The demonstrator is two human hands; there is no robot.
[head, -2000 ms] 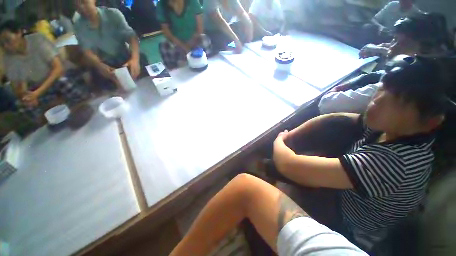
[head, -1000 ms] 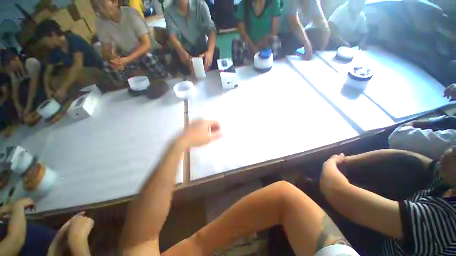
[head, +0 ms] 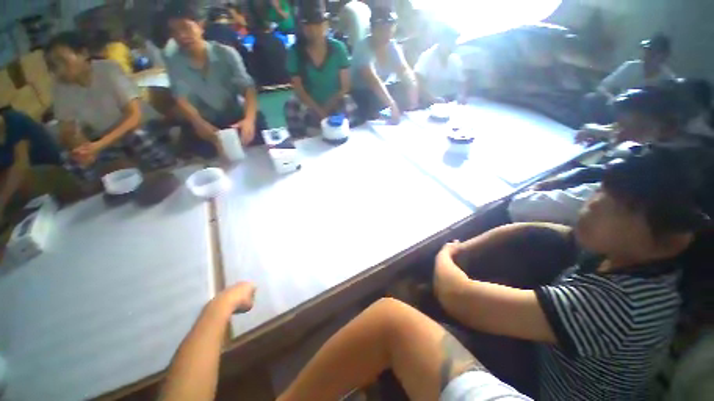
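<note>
My left hand (head: 239, 298) is over the near edge of the long table (head: 117, 290), by the seam. Its fingers look curled in, with nothing seen in them. My right hand is out of the picture; what looks like my bent right arm, with a tattoo and white sleeve, shows at the bottom. Across the table are a white open ring or bowl (head: 207, 182), a white tub (head: 123, 182), a dark round disc (head: 158, 190), a small product box (head: 282, 153) and a blue-topped white tub (head: 335, 129).
A person in a striped shirt (head: 611, 313) sits close on the right, hands clasped round a knee. Several people sit along the far side, one holding a white cylinder (head: 231, 145). A dark-topped round unit (head: 460, 141) and a white carton (head: 31, 235) stand on the table.
The view has swung right again after turning left. My left hand, absent at first, was raised over the table a second ago and is now lower, by the near edge.
</note>
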